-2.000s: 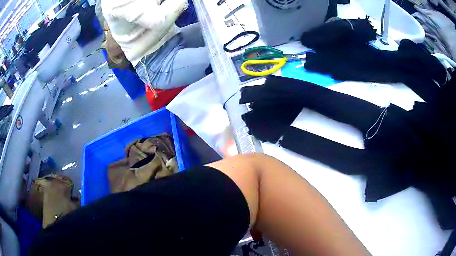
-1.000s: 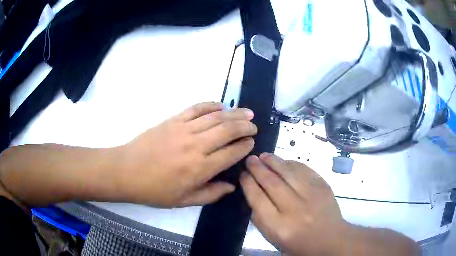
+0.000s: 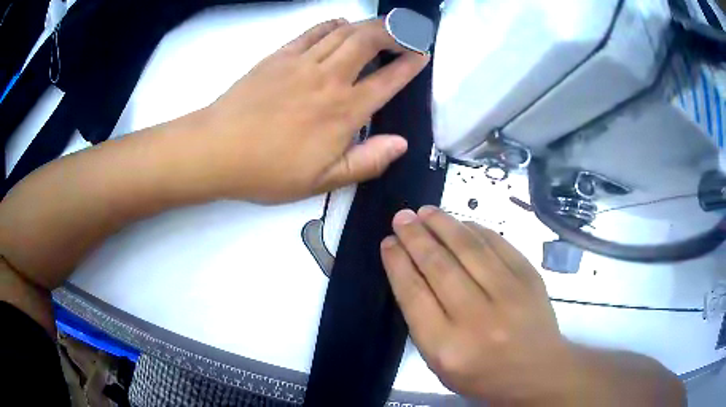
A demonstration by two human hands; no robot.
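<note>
A long black fabric strip (image 3: 362, 262) runs from the near table edge up past the left side of the white sewing machine head (image 3: 525, 71). My left hand (image 3: 294, 119) lies on the strip's upper part, fingers spread, fingertips near the grey oval-ended attachment (image 3: 410, 30). My right hand (image 3: 478, 302) rests flat with its fingertips on the strip's right part, below the presser foot (image 3: 438, 157). Neither hand visibly grips the strip. The needle tip cannot be made out. A grey curved piece (image 3: 317, 245) shows at the strip's left edge.
Black cut pieces (image 3: 103, 71) with a pale thread loop lie at the upper left. The metal needle plate (image 3: 478, 191) and a thick curved guard (image 3: 637, 253) are at the right. A printed ruler (image 3: 199, 350) follows the near edge. A blue crate edge (image 3: 95, 338) shows below left.
From the earlier crate view, the camera has turned to the machine. Since a second ago, my left hand has moved up along the strip and its fingers have spread. My right hand has stayed nearly in place.
</note>
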